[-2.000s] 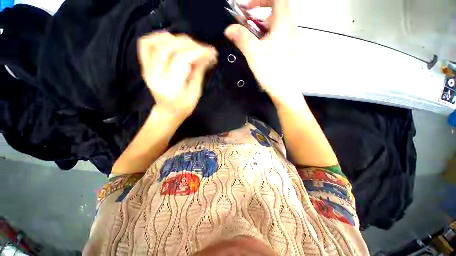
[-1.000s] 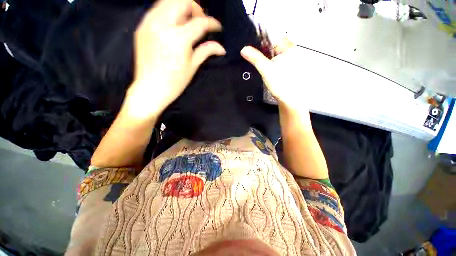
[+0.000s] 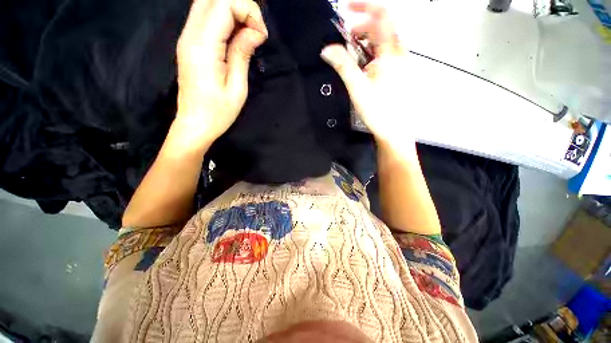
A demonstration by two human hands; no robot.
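The black garment piece [image 3: 288,127] lies over my lap and the table edge, with two small silver rings [image 3: 326,89] near its right side. My left hand [image 3: 221,63] is over the garment at the upper left, thumb and fingertips pinched together at the cloth; whether a thread is between them is too small to tell. My right hand [image 3: 372,74] is at the garment's right edge, with the thread snips [image 3: 360,52] held in the palm, blades pointing up and left, thumb apart. The snips are partly hidden by the fingers.
The white machine table [image 3: 482,107] runs off to the right, with a thin dark curved line on it. Small dark metal parts [image 3: 499,5] show at the top right. More black cloth hangs left [image 3: 53,154] and right [image 3: 469,221]. A cardboard piece [image 3: 583,241] is on the grey floor.
My left hand was blurred and its fingers spread a second ago; now its fingertips are closed together, slightly farther left. My right hand still holds the snips. The view has shifted since the first frame.
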